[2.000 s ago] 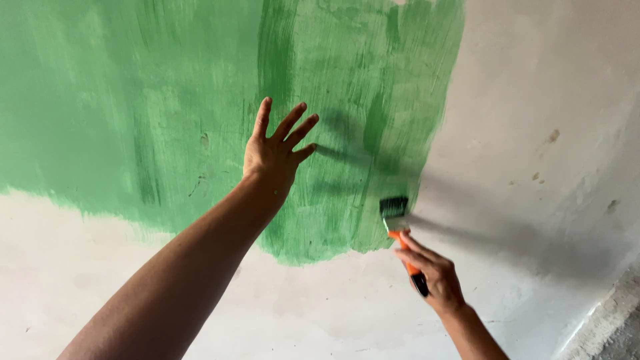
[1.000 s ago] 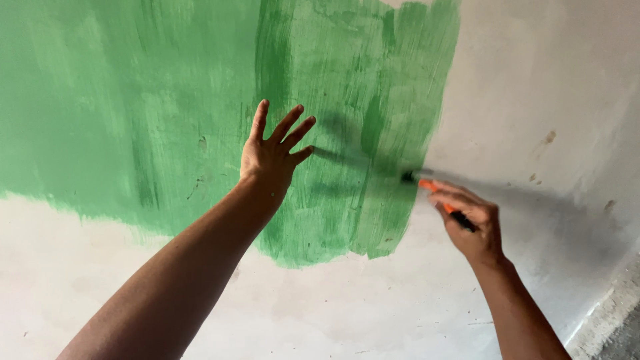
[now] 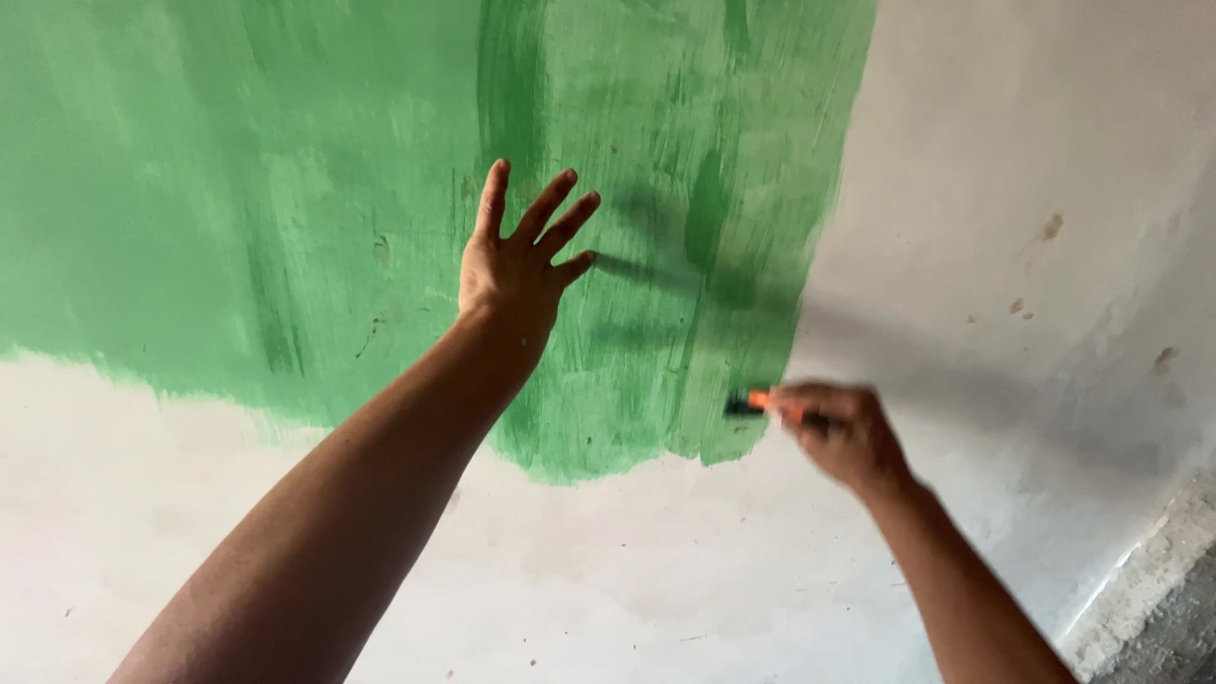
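Observation:
My left hand [image 3: 513, 256] is spread with its fingers apart against the green painted area [image 3: 380, 190] of the wall, and it holds nothing. To its lower right, my right hand [image 3: 841, 427] grips the orange and black handle of a paintbrush [image 3: 760, 401]. The brush's dark bristles point left, over the lower right part of the green paint, near its edge; motion blurs them slightly. Whether the bristles touch the wall at this instant, I cannot tell. Streaky vertical brush marks run through the green, with darker strips above my left hand and to its right.
Unpainted whitish wall [image 3: 589, 570] lies below and to the right of the green, with brown spots [image 3: 1052, 226] on the right side. A rough grey concrete edge [image 3: 1149, 598] shows at the lower right corner. Shadows of the arms fall across the wall.
My right hand with the brush went up and right from the green's lower edge, then came back down. Green now reaches farther at the lower right than two seconds ago. My left hand stayed in place.

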